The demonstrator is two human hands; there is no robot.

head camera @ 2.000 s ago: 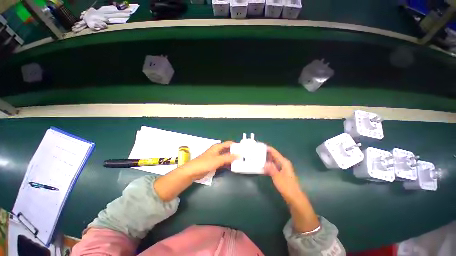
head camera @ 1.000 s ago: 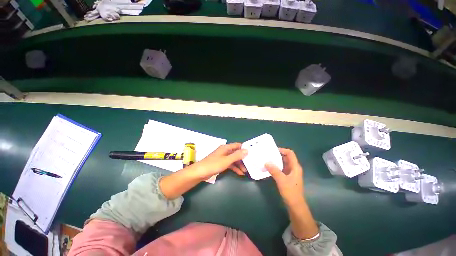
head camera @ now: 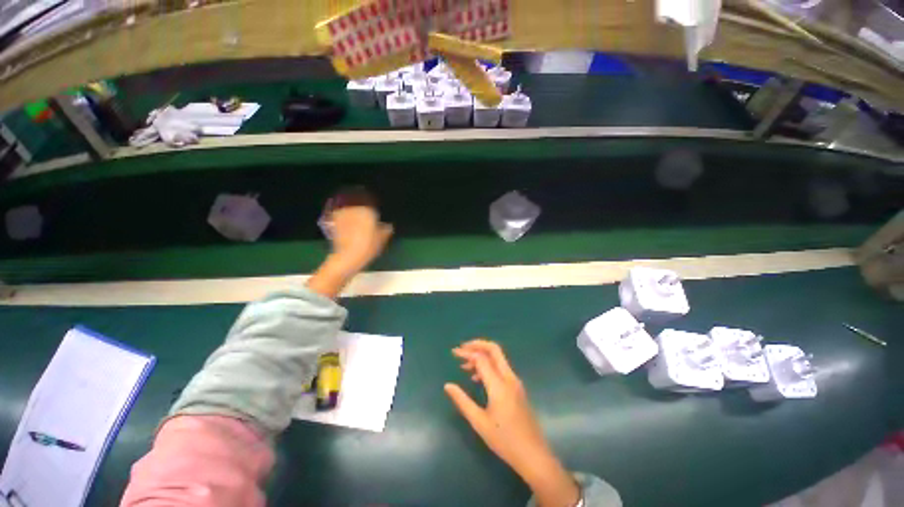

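My left hand (head camera: 357,238) reaches over the dark conveyor and is blurred. A pale edge of what looks like a white plug adapter (head camera: 328,220) shows at its left side; whether the fingers grip it cannot be told. My right hand (head camera: 501,406) is over the bench with fingers apart and empty. Several white adapters (head camera: 617,342) stand in a cluster on the bench at right, prongs showing. The yellow hammer head (head camera: 328,381) lies on white paper (head camera: 372,381); my left sleeve hides its handle.
More adapters sit spaced along the belt, one left (head camera: 238,216) and one right (head camera: 513,215) of my left hand. A clipboard (head camera: 74,416) with a pen (head camera: 56,441) lies at left. Across the belt is an adapter batch (head camera: 430,107). A patterned card (head camera: 382,40) hangs from the shelf.
The adapter has left the space between my hands. My left hand has moved forward over the belt; my right hand has opened, empty. The view has tilted up, showing the shelf edge and card.
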